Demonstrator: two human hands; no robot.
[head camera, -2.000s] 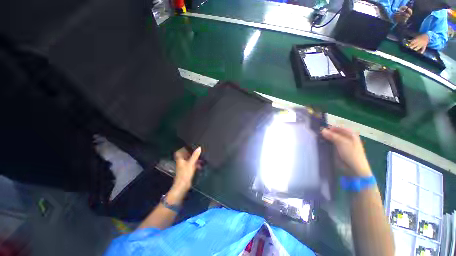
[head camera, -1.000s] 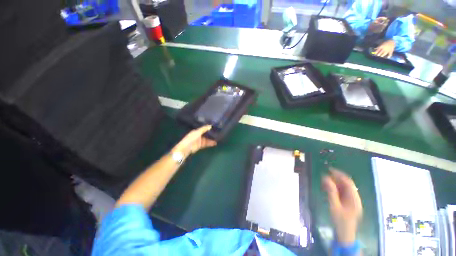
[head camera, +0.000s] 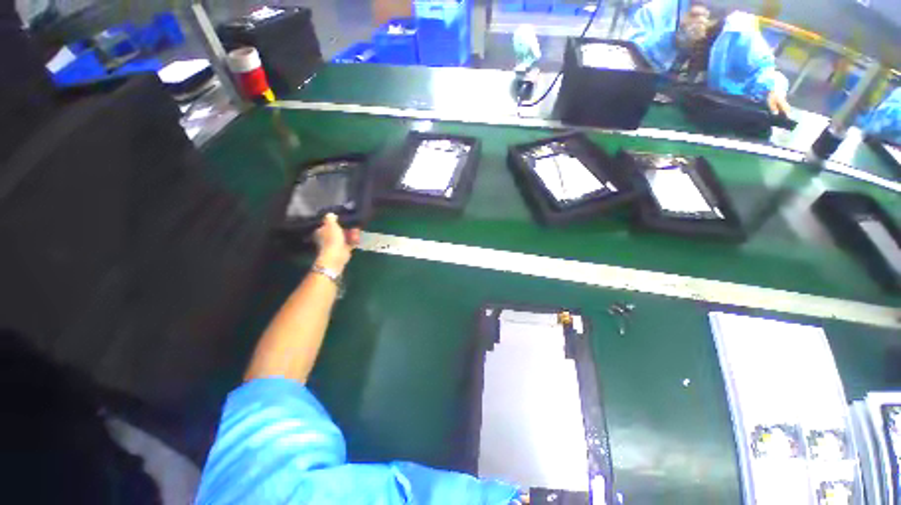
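Observation:
My left hand (head camera: 337, 245) is stretched forward to the left, fingers on the near edge of a black foam tray (head camera: 362, 197) with a tablet unit (head camera: 324, 189) in it. The tray lies beyond the pale dividing strip, beside the dark stack. Another tablet unit (head camera: 533, 399), with a silver-grey plate, lies on the green bench in front of me, its near end partly covered by my sleeve. My right hand is not in view.
A dark stack of foam trays (head camera: 128, 217) fills the left. More trays with tablets (head camera: 430, 168) lie across the strip (head camera: 553, 266). A white compartment tray (head camera: 780, 395) with boards is at the right. Small dark specs (head camera: 620, 312) lie beyond the tablet. People in blue sit opposite.
My left hand has moved further left and forward with the foam tray. My right hand has left the picture. The view has shifted, showing another tray on the far belt.

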